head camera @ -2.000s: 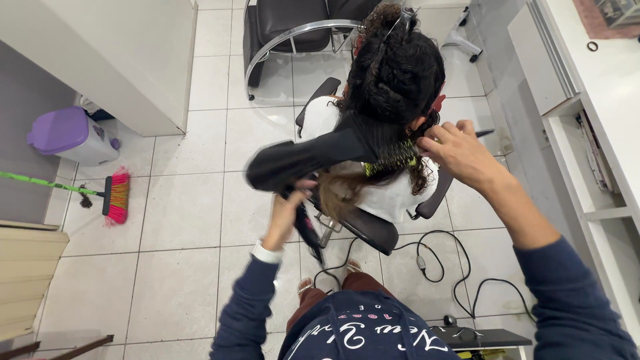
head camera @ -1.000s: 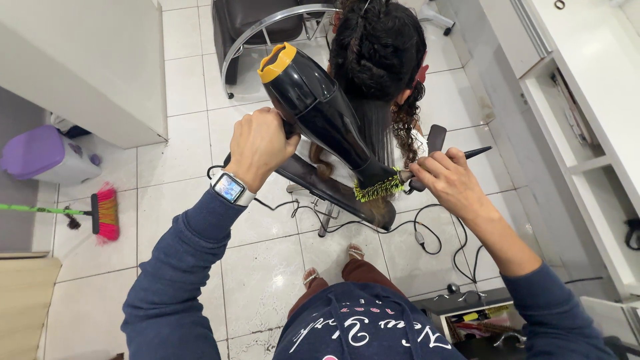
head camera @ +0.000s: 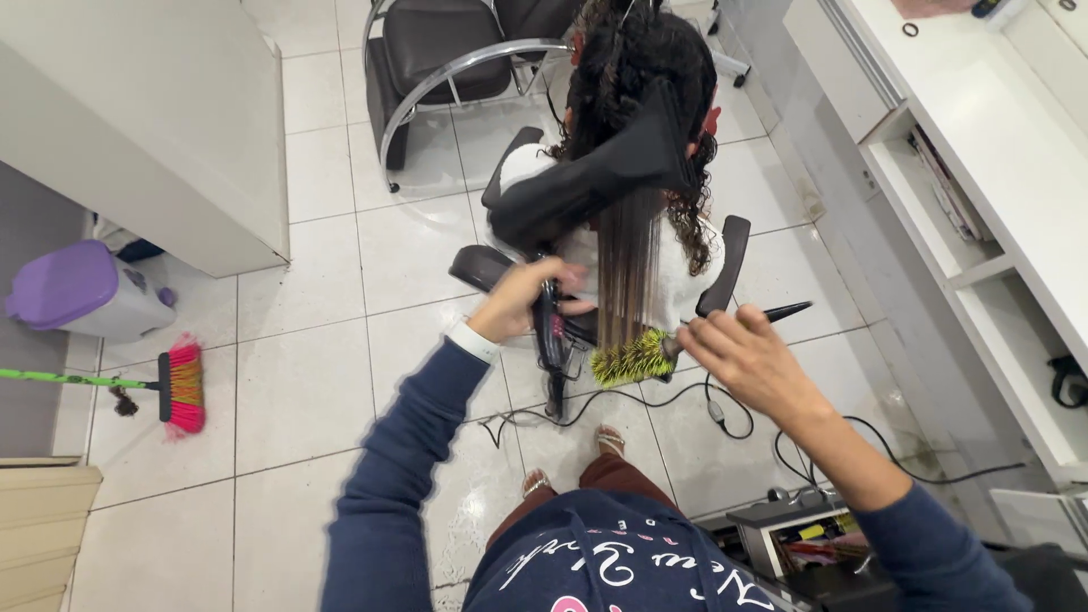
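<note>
My left hand [head camera: 531, 297] grips the handle of a black hair dryer [head camera: 586, 183], whose nozzle lies over the dark hair [head camera: 633, 72] of a person seated in a salon chair. Below the nozzle, a straight lock of hair [head camera: 629, 272] runs down to a round brush with yellow-green bristles [head camera: 631, 359]. The brush handle is in my right hand [head camera: 727, 344], and its black pointed end sticks out to the right. The lock's tips meet the bristles. Part of the head is hidden behind the dryer.
A dark chair with a chrome arm [head camera: 446, 72] stands beyond the person. Cables [head camera: 612, 393] lie on the tiled floor near my feet. A white counter [head camera: 994, 102] with shelves is on the right, a tool cart [head camera: 807, 527] at lower right. A broom [head camera: 181, 387] and purple-lidded bin [head camera: 64, 285] are left.
The dryer has swung from pointing down at the brush to pointing up toward the head. The brush is now below the dryer, with the lock drawn down to it.
</note>
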